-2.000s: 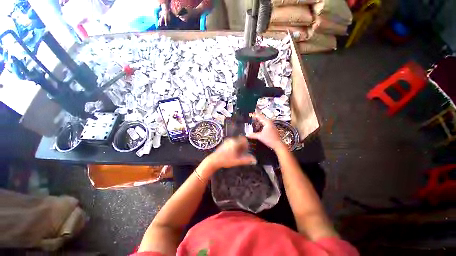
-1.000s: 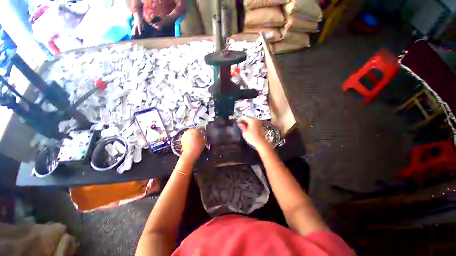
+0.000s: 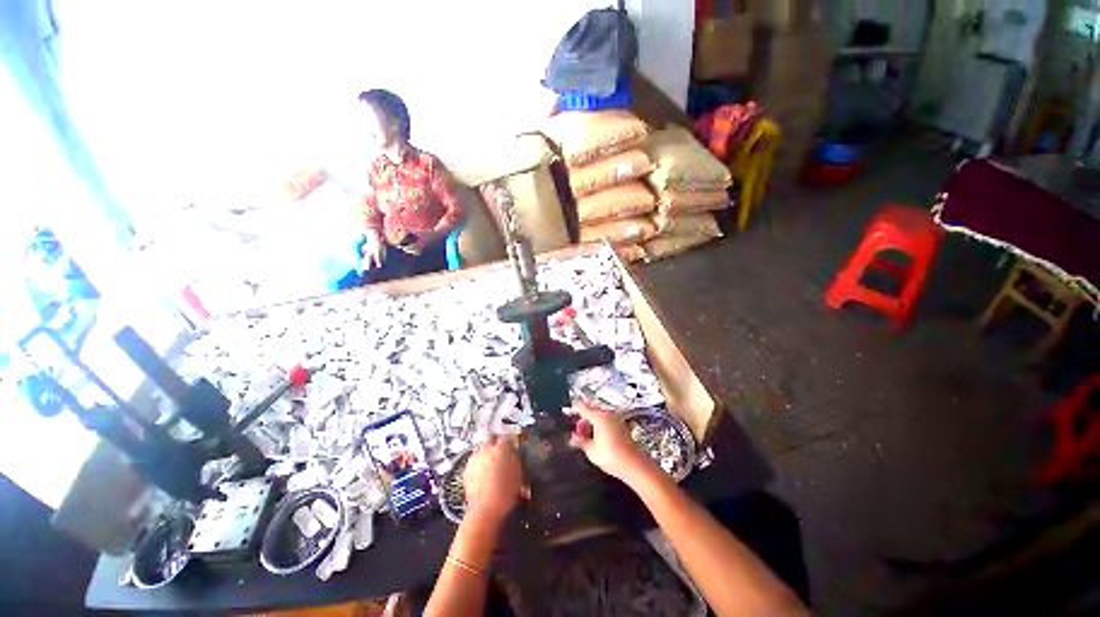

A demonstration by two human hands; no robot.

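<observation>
A dark green hand press (image 3: 549, 368) stands upright at the table edge before me, with a red knob (image 3: 563, 317) behind its column. My left hand (image 3: 493, 477) is left of the press base, over the right side of the left parts bowl (image 3: 454, 486), fingers bent together. My right hand (image 3: 600, 436) is at the right side of the press base, fingertips close to it, left of the right parts bowl (image 3: 660, 442). Both hands are small and blurred; whether they hold small pieces cannot be told. A bag of grey pieces (image 3: 603, 579) hangs below the table edge, partly cut off.
Pale housings (image 3: 398, 350) are heaped behind the press within wooden side boards (image 3: 663, 350). A lit smartphone (image 3: 401, 468) stands left of the left bowl. A second press (image 3: 199, 416) is far left. A person (image 3: 410, 199) sits across the table. A red stool (image 3: 889, 265) is right.
The camera view has tilted up, showing more of the room. My left hand has moved from over the left bowl slightly towards the press. My right hand stays by the press.
</observation>
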